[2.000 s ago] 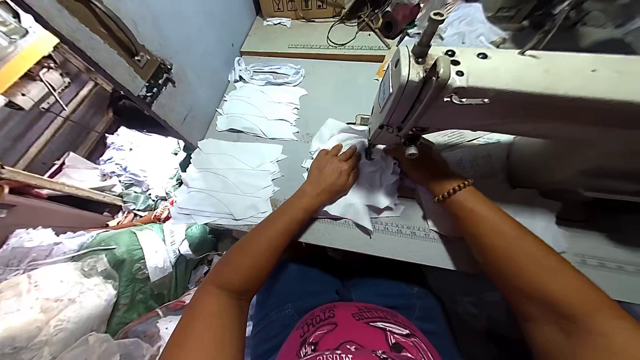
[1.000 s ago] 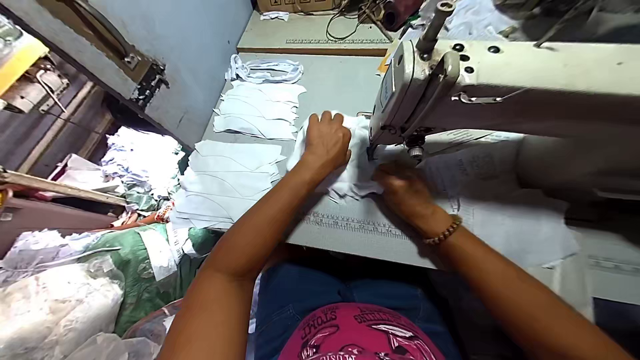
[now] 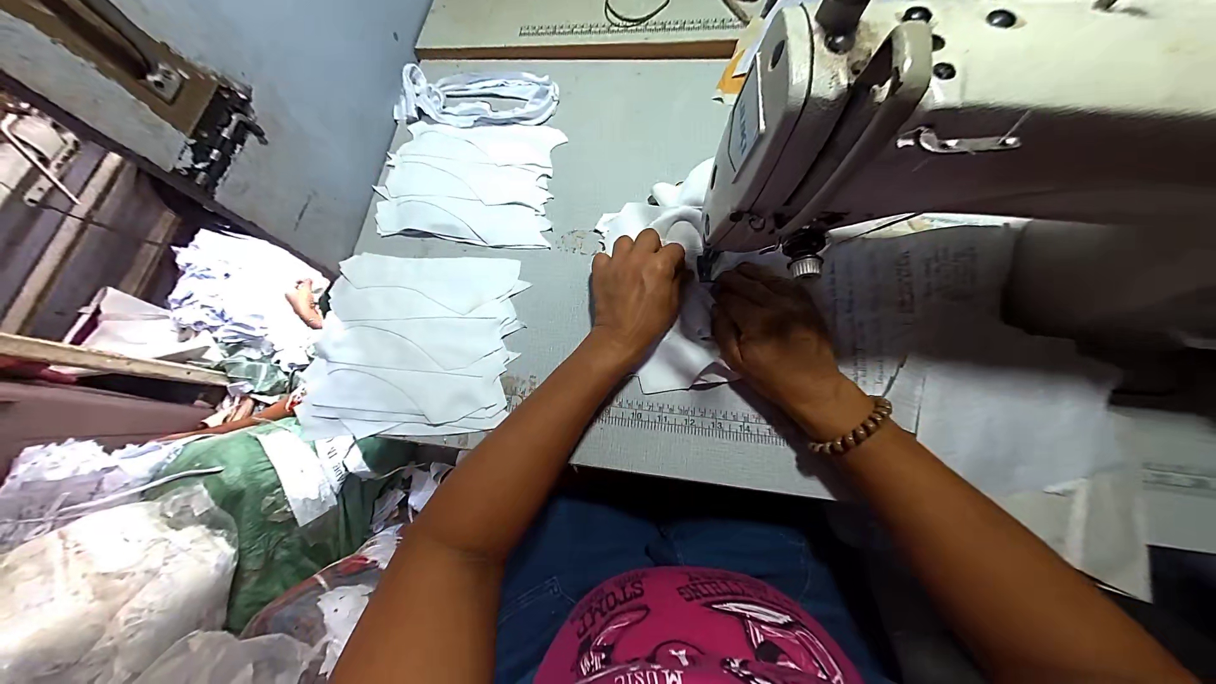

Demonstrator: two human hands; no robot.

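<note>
White fabric pieces point(image 3: 679, 356) lie bunched under the needle area of an industrial sewing machine point(image 3: 855, 123). Just left of the presser foot point(image 3: 705, 266), my left hand point(image 3: 638, 290) presses on the fabric with its fingers curled. My right hand point(image 3: 771, 328), a beaded bracelet point(image 3: 855, 427) at its wrist, grips the fabric's edge close to the right of the foot; its fingertips are shaded and partly hidden. Left of my hands lie a front stack of cut white pieces point(image 3: 418, 342), a rear stack point(image 3: 465, 185) and a coiled white strip point(image 3: 484, 98).
A printed measuring scale point(image 3: 693, 423) runs along the table's front edge. Paper sheets with writing point(image 3: 959, 361) lie under the machine arm. Filled plastic bags point(image 3: 104, 579) and a green sack point(image 3: 275, 513) stand at the lower left. Another person's hand point(image 3: 306, 304) touches the white cloth pile point(image 3: 228, 285).
My left hand has come back toward the table's front edge since one second ago. The fabric under both hands has shifted and bunched differently. Another person's hand has appeared at the cloth pile.
</note>
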